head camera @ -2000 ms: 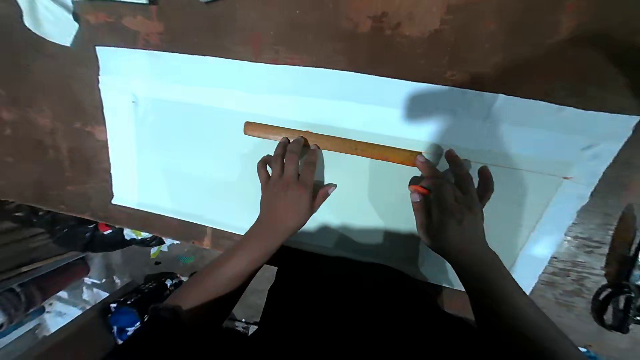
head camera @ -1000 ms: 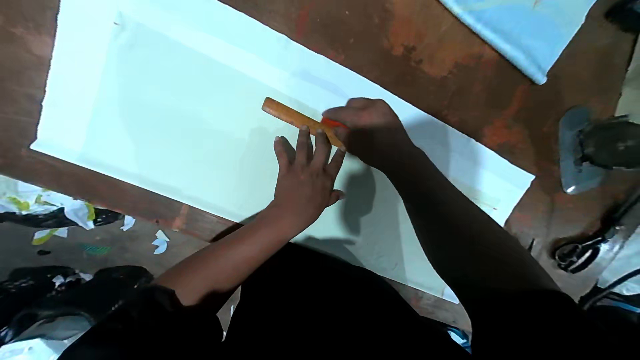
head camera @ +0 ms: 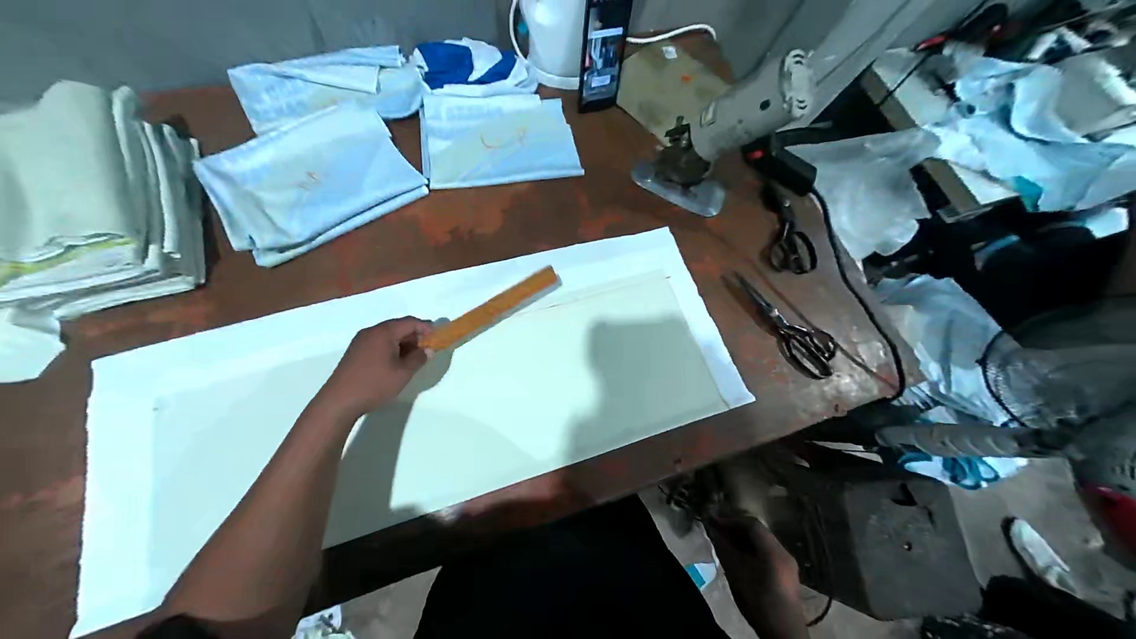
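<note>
My left hand (head camera: 386, 359) grips one end of a flat wooden ruler (head camera: 493, 309), tilted just over a long white fabric piece (head camera: 524, 382). The fabric lies on the brown table and carries a faint ruled line near its upper edge. Low at the right, beyond the table's front edge, my right hand (head camera: 710, 501) hangs in shadow close to a dark metal object; whether it holds anything cannot be made out.
Black-handled scissors (head camera: 790, 333) and a second pair (head camera: 788, 240) lie right of the fabric. Behind stand an electric cloth cutter (head camera: 688, 164), a phone (head camera: 605, 53) and folded cloths (head camera: 311, 177). A fabric stack (head camera: 89, 195) rises at left.
My left hand now holds the ruler up at one end, where before it pressed it on the fabric. My right hand has left the fabric and gone down past the table edge. The view has swung.
</note>
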